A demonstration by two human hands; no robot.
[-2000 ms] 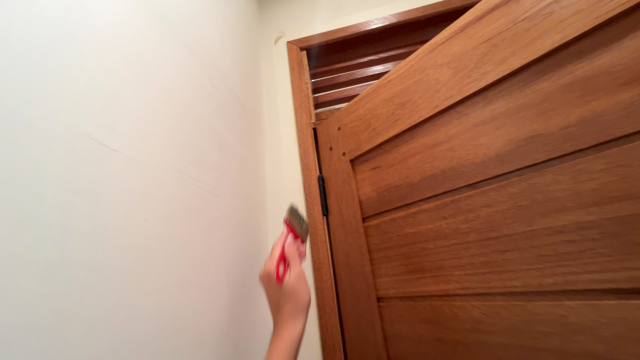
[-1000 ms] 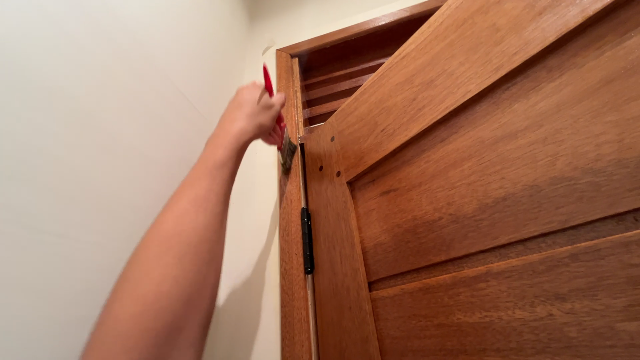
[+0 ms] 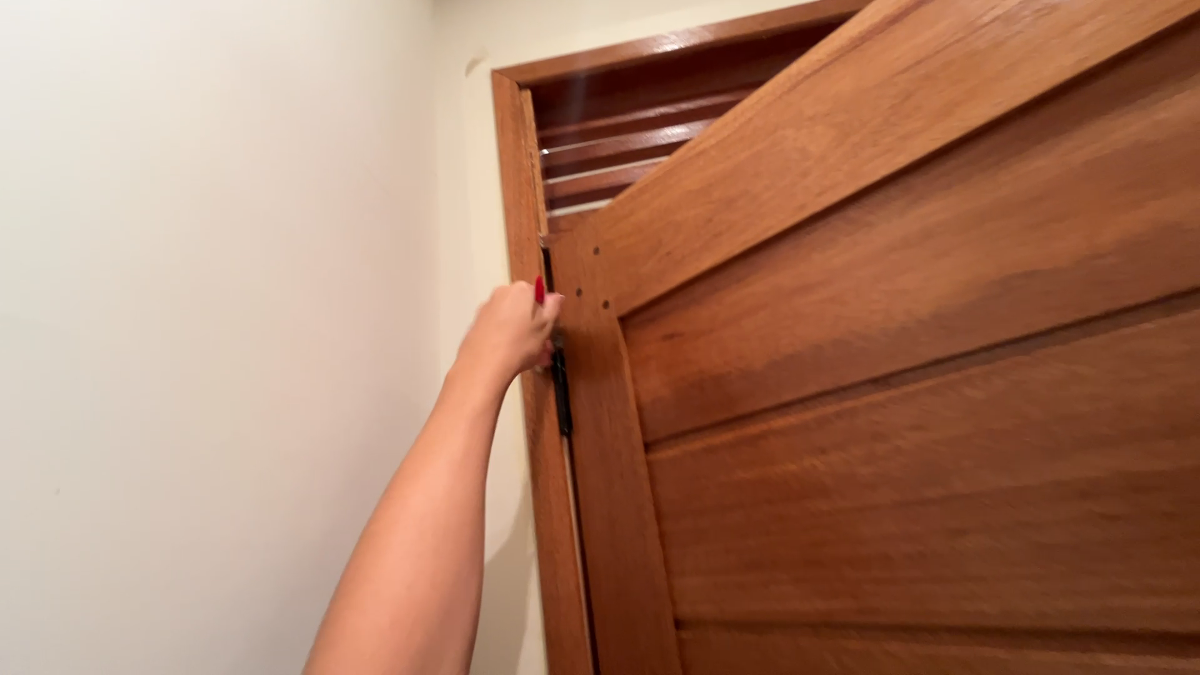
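Observation:
My left hand [image 3: 514, 328] is closed around a paintbrush, with a bit of its red handle [image 3: 540, 289] showing above the fingers. Its bristles are mostly hidden by the hand. The hand is at the side piece of the wooden door frame [image 3: 553, 525], just above and left of the black hinge [image 3: 562, 394]. To the right of the hand stands the wooden door [image 3: 900, 375], with slanting panel boards and several dark plugs near its upper corner. My right hand is out of view.
A pale wall [image 3: 206, 328] fills the left side and meets a narrow cream wall strip [image 3: 469, 187] beside the frame. Wooden louvre slats [image 3: 637, 145] show above the door, under the frame's top piece [image 3: 656, 42].
My left hand, holding the brush, has moved down the frame from near the door's top corner to beside the hinge. The bristles, seen a second ago, are now mostly hidden.

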